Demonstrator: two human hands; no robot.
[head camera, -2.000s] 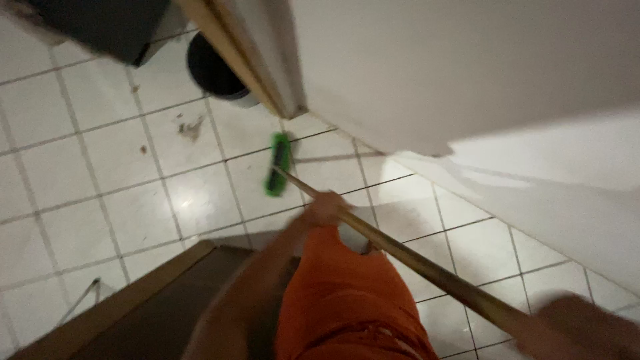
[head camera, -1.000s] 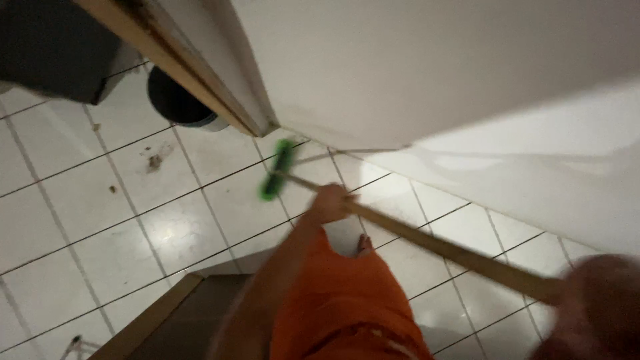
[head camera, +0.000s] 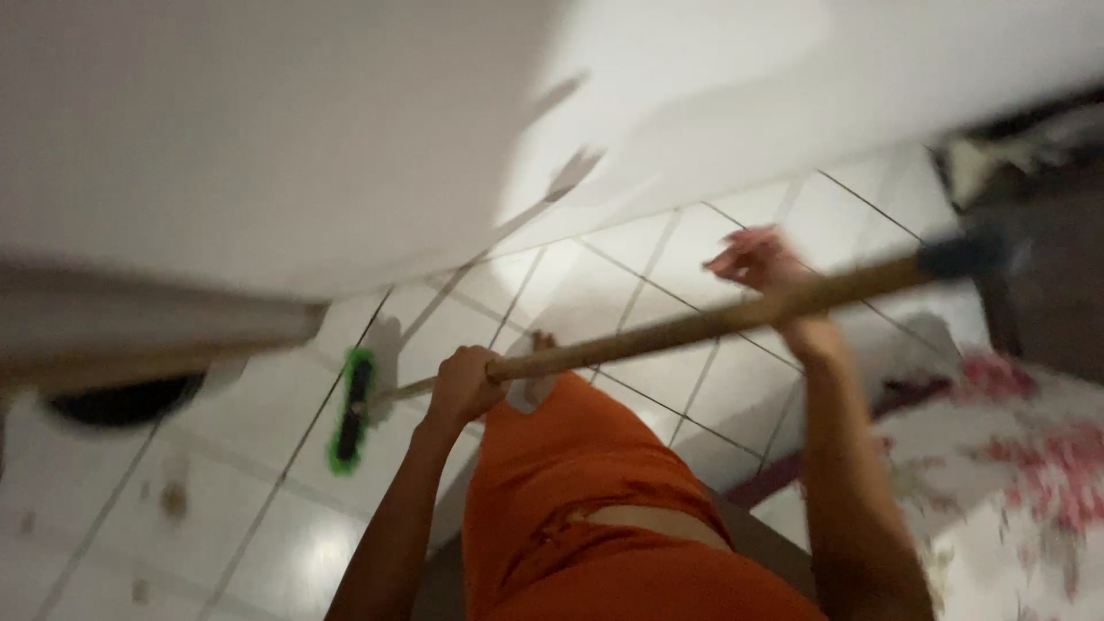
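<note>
A broom with a wooden handle (head camera: 638, 341) slants across the view, its dark upper end at the right. The broom head (head camera: 353, 412), dark with green bristles, is on the white tiled floor at the left. My left hand (head camera: 468, 382) is closed around the lower part of the handle. My right hand (head camera: 759, 259) is raised beside the upper handle with its fingers apart and blurred; the handle crosses in front of that wrist, and the hand does not grip it.
A pale wall (head camera: 345, 129) runs along the floor, with a wooden door frame (head camera: 155, 354) at left. Beneath the frame is a dark round bin (head camera: 125, 401). Brownish smudges (head camera: 173, 498) mark the tiles. Floral fabric (head camera: 1035, 483) lies at right, below dark furniture (head camera: 1052, 259).
My right hand has let go of the upper handle, which it held before. My left hand still holds the lower handle. The view has turned toward the right.
</note>
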